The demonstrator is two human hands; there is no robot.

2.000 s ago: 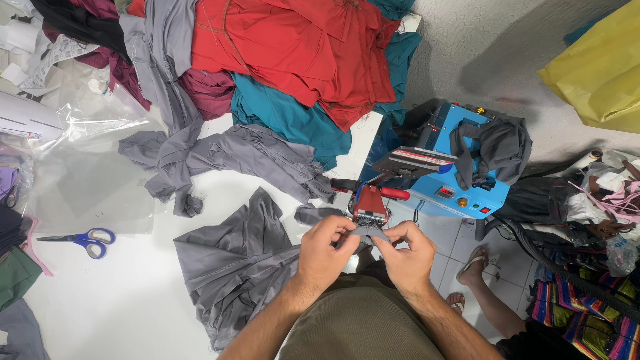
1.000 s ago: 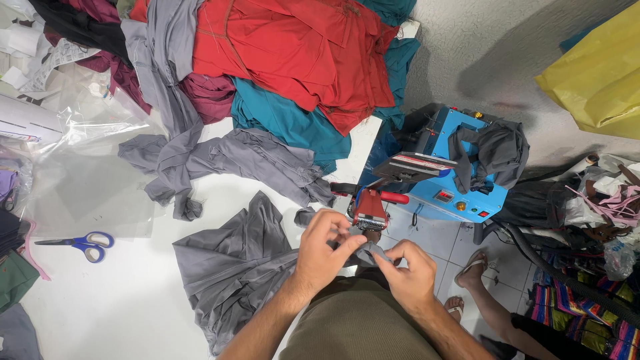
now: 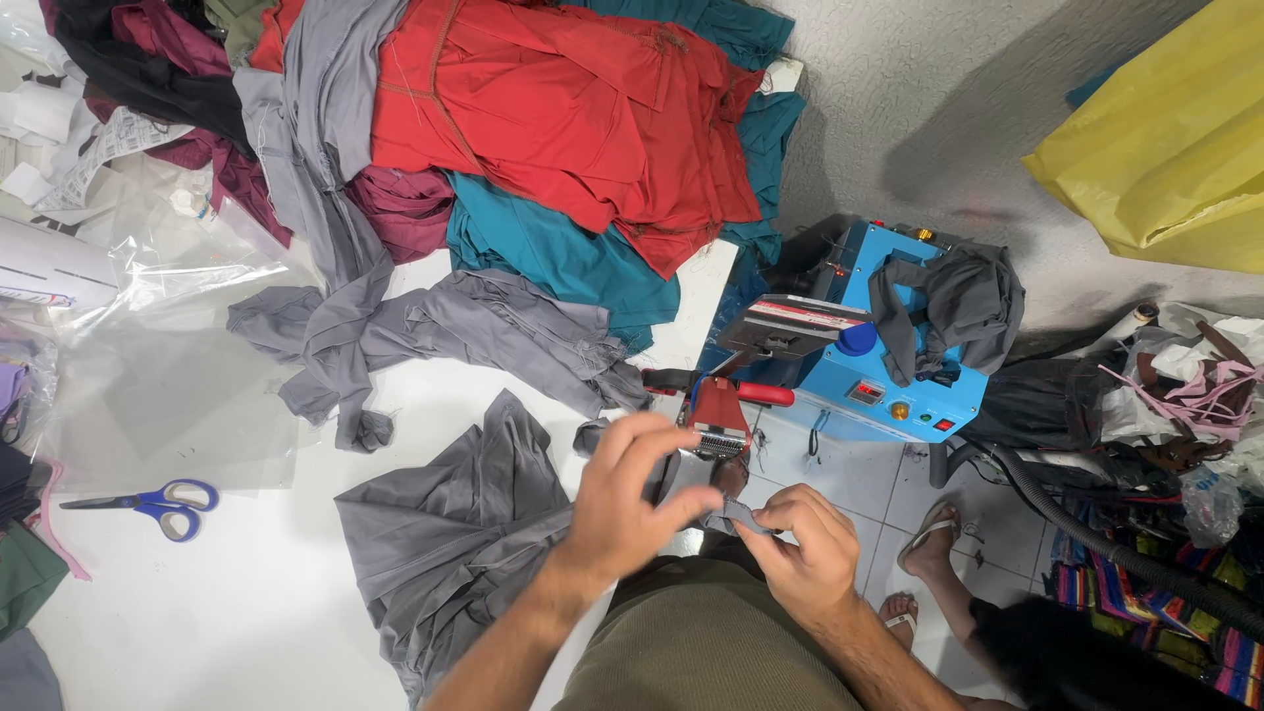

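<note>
My right hand (image 3: 812, 553) pinches a grey fabric strip (image 3: 741, 513) between thumb and fingers, in front of my body. My left hand (image 3: 642, 494) is slightly blurred, its thumb and fingers spread apart just left of the strip; no cloth shows between its fingertips. Right beyond my hands stands a red trimmer-like tool (image 3: 719, 410) with a metal comb head and a red handle. A crumpled dark grey garment (image 3: 454, 543) lies on the white table, left of my left hand. Farther up lies a lighter grey garment (image 3: 513, 326).
Blue-handled scissors (image 3: 168, 506) and a clear plastic bag (image 3: 178, 395) lie at left. Red (image 3: 573, 118) and teal fabric (image 3: 553, 247) are heaped at the top. A blue machine (image 3: 889, 365) with grey cloth on it stands at right. Another person's feet (image 3: 928, 543) show on the tiled floor.
My left hand has opened and drawn back from the strip, which both hands were at before. The right hand still has the strip.
</note>
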